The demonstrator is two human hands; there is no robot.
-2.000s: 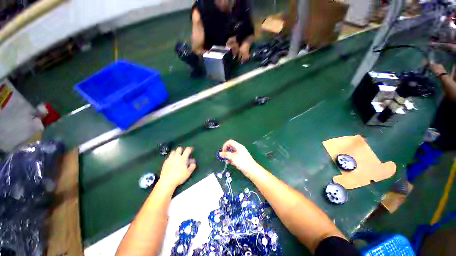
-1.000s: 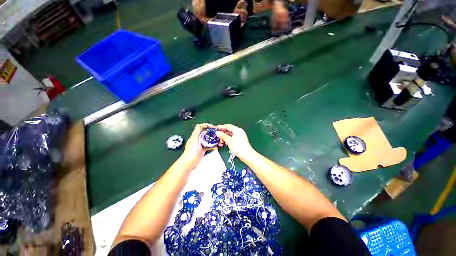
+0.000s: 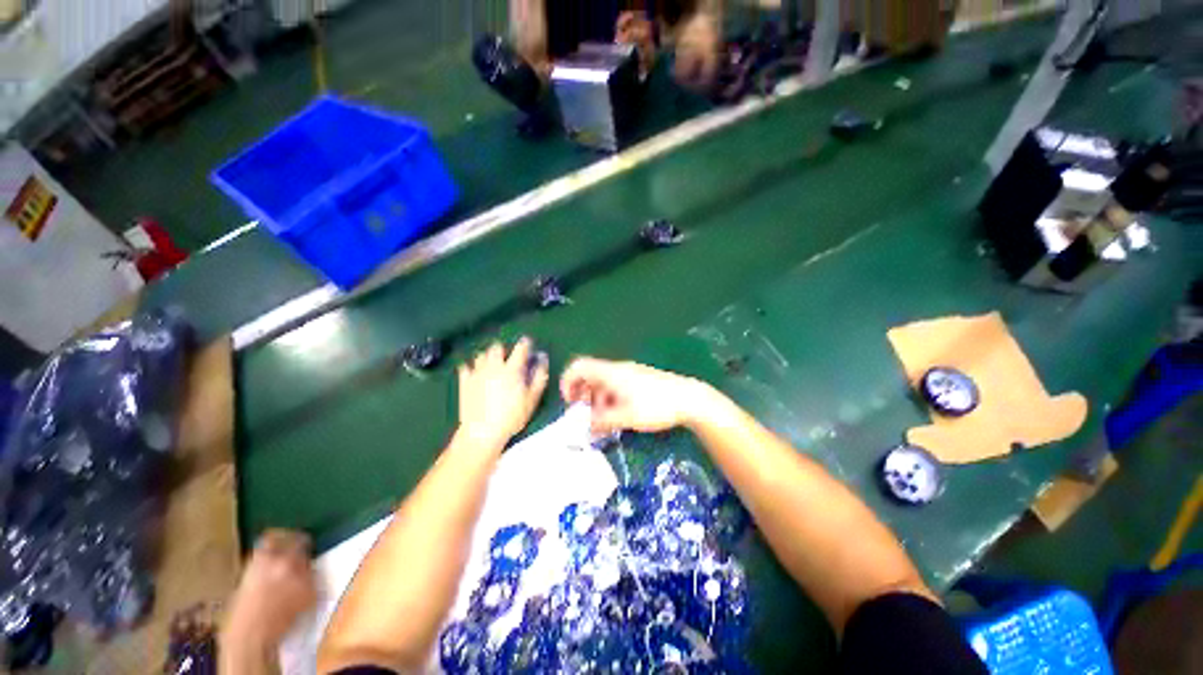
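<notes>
My left hand lies palm down on the green surface. A small dark round part shows at its fingertips, mostly hidden, so its hold is unclear. My right hand is just beside it with fingers curled together; pale lead wires hang below the fingertips. A pile of blue-black round circuit boards with pale discs and wires lies below my hands, partly on a white sheet. Dark wired assemblies sit spaced in a row beyond my hands.
Another person's blurred hand is at lower left, near a plastic bag of dark parts. A blue bin stands beyond the pale rail. At right are a cardboard piece, two round housings and a black-silver machine.
My hands have parted from the round unit they held together. The row of assemblies has shifted right. The white-faced housing left of my hands is no longer visible there. Another person's hand has appeared at lower left.
</notes>
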